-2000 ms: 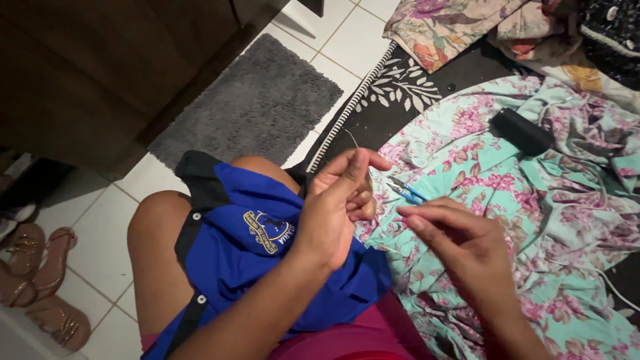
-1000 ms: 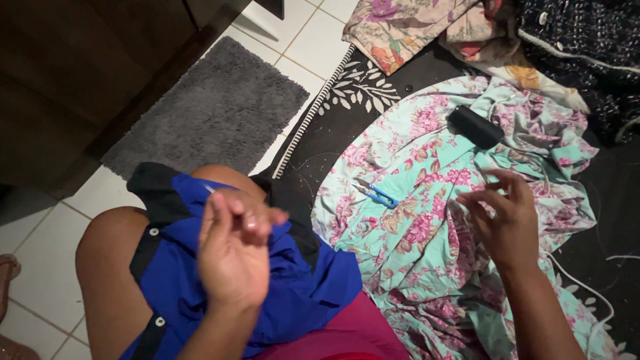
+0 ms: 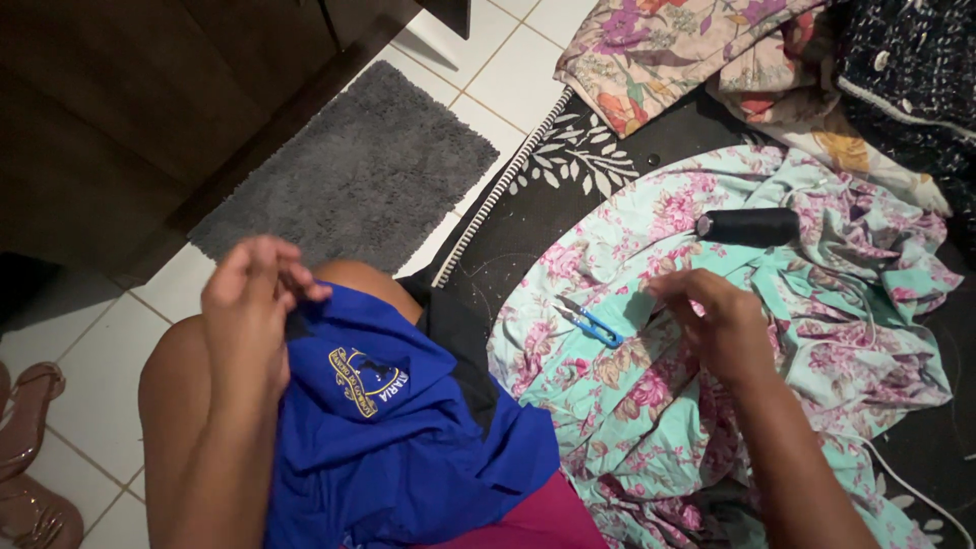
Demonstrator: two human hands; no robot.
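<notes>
My left hand (image 3: 255, 297) is raised over the blue garment (image 3: 412, 435) on my lap, its fingers curled together; whether a needle or thread is between them cannot be made out. The garment has black parts and an embroidered emblem. My right hand (image 3: 709, 320) hovers over a mint floral cloth (image 3: 557, 427), fingers bent, with no object visible in it. Blue-handled thread snips (image 3: 591, 324) lie on that cloth, left of my right hand. Beyond the hand, a spool of black thread (image 3: 749, 227) rests on its side.
A grey shaggy mat (image 3: 351, 168) lies on the white tiles beside a dark wooden cabinet (image 3: 152, 114). Peach floral fabric (image 3: 640, 53) and a dark knitted garment (image 3: 907, 69) are at the upper right. Sandals (image 3: 34, 427) sit at lower left; a white cord (image 3: 900, 476) runs at lower right.
Two seconds ago my hands were close together, with the blue snips at my right hand. The snips now lie released on the floral cloth, and my hands are far apart.
</notes>
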